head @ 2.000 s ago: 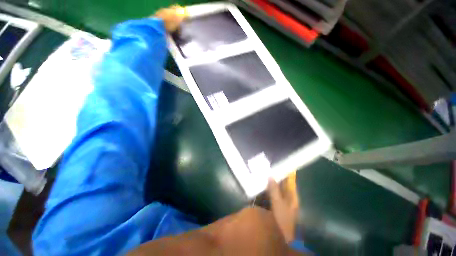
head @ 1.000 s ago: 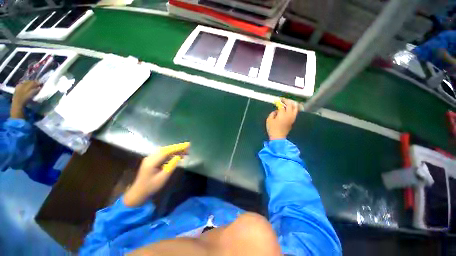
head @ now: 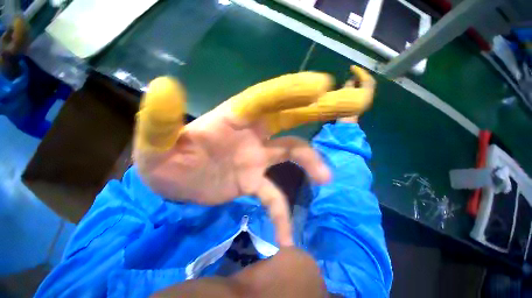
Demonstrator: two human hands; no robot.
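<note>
My left hand (head: 216,151) is large and close to the camera, palm showing, fingers spread, with yellow finger cots on the thumb and two fingers. It holds nothing. My right hand (head: 357,96) is behind its fingertips at the bench's far edge, partly hidden, with a yellow cot on a raised finger; whether it holds anything cannot be told. A white foam tray (head: 368,41) with dark tablets lies beyond it on the green conveyor, cut off by the top edge. One tablet (head: 395,24) shows near the slanted post.
A slanted metal post (head: 443,38) stands at the upper right. Clear film scraps (head: 429,201) lie on the dark green bench. A red bar (head: 479,171) and another tablet tray (head: 485,224) are at right. A white sheet (head: 96,20), a brown box (head: 79,151) and another person's sleeve (head: 20,96) are at left.
The tray seen in both hands earlier now lies on the conveyor, out of them. My left hand has risen toward the camera and spread. The view has shifted, so the tray sits at the top edge.
</note>
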